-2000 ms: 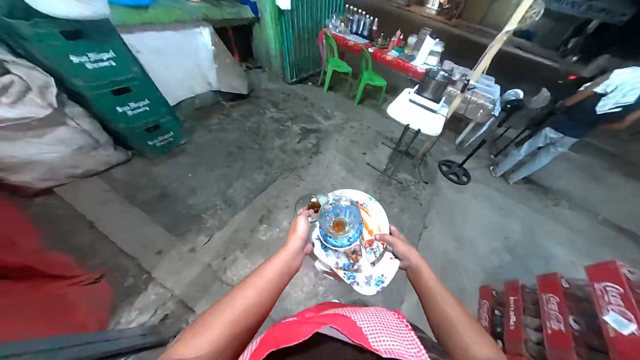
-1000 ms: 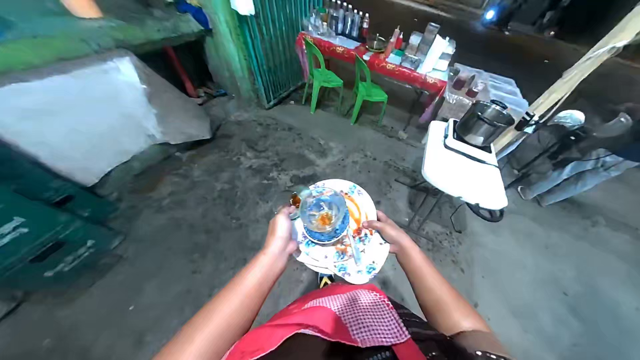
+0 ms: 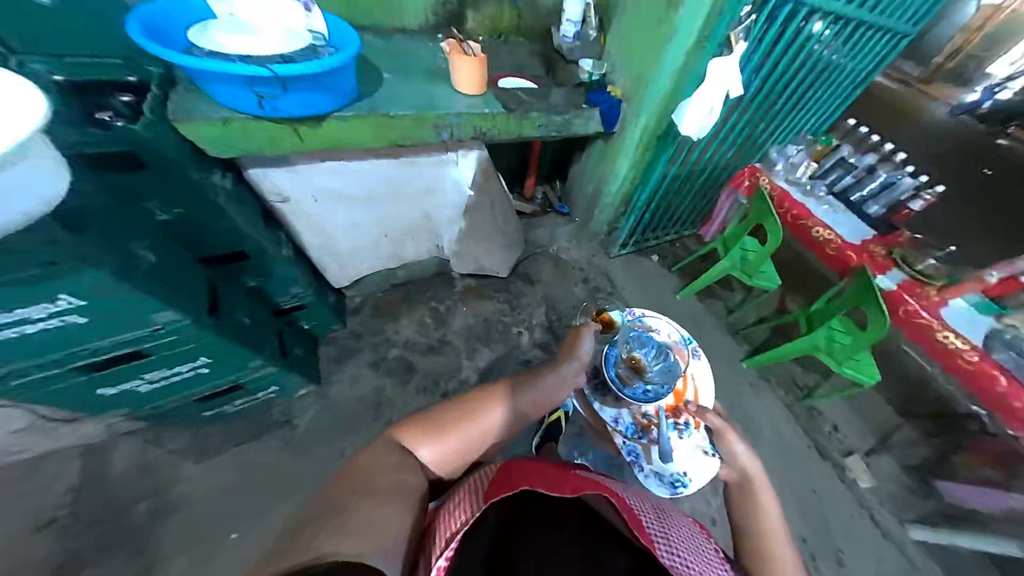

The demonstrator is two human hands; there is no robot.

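Both my hands carry a stack of used floral plates point(image 3: 640, 432) in front of my apron. My left hand point(image 3: 578, 352) grips the left rim together with a small glass bowl point(image 3: 602, 317) holding brown liquid. My right hand point(image 3: 716, 432) is closed on the right rim, fingertips over the edge. On the stack stands a clear glass bowl point(image 3: 652, 356) with brown residue, set in a blue-patterned bowl point(image 3: 620, 388). A metal spoon point(image 3: 665, 436) lies beside them, near orange sauce smears.
Green bottle crates point(image 3: 160, 344) are stacked at left. A blue basin point(image 3: 276, 84) with dishes and an orange utensil holder point(image 3: 467, 70) stand on a green concrete counter point(image 3: 384, 128). Green plastic chairs point(image 3: 840, 336) stand by a red-covered table point(image 3: 920, 312) with bottles, beside a green metal gate point(image 3: 696, 192).
The view has swung strongly left, bringing the counter and blue basin into sight; the white stand with the pot has left view. Both hands keep hold of the dishes.
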